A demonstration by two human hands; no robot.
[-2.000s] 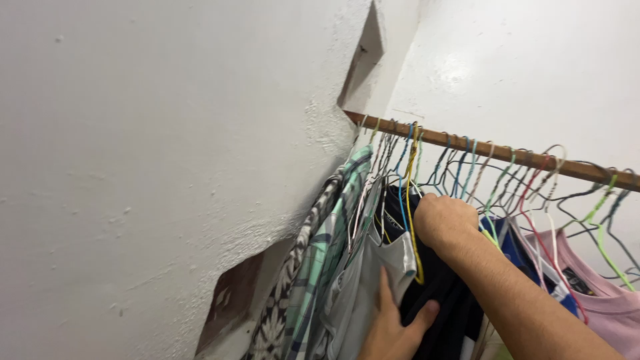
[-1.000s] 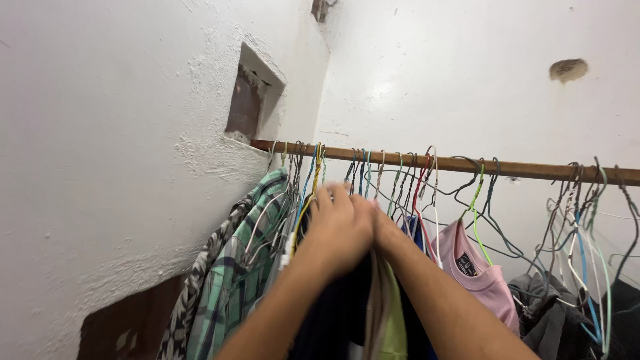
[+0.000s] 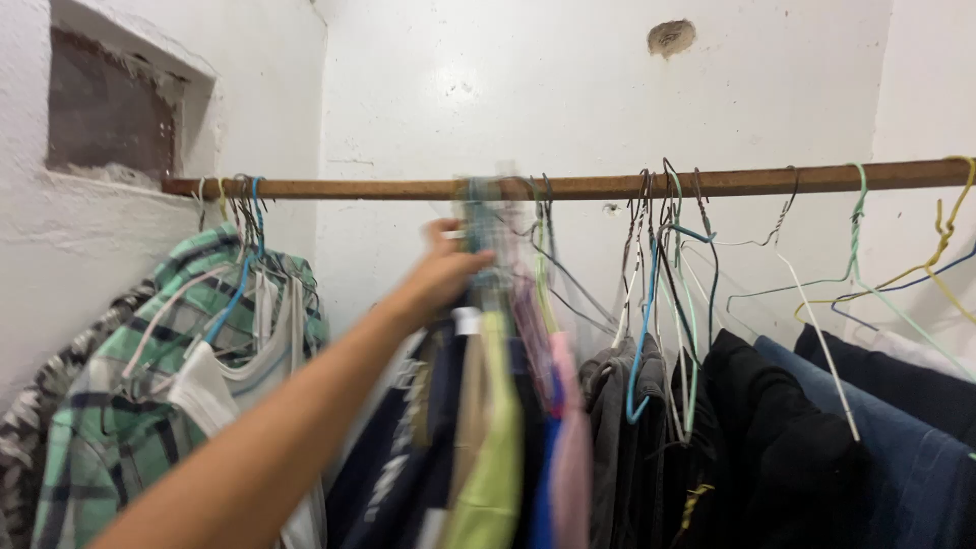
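Observation:
My left hand point(image 3: 455, 258) reaches up from the lower left, its fingers and thumb around a blurred bunch of wire hangers point(image 3: 482, 229) just below the wooden rod point(image 3: 358, 189). From that bunch hang dark garments point(image 3: 400, 427), a lime-green garment point(image 3: 492, 450) and, at its right side, a pink garment point(image 3: 572, 457). To the left of the hand are a green plaid shirt point(image 3: 99, 427) and a white garment point(image 3: 206, 389) on hangers. My right hand is out of view.
Grey trousers point(image 3: 610, 419), black garments point(image 3: 785, 450) and blue jeans point(image 3: 884, 404) hang farther right. A recessed niche point(image 3: 110, 107) is in the left wall by the rod's end. The back wall has a hole point(image 3: 671, 38).
The bunch with the lime-green garment now hangs apart from the plaid shirt. My right hand, at the hangers beside my left a second ago, has left the view. The view has turned right.

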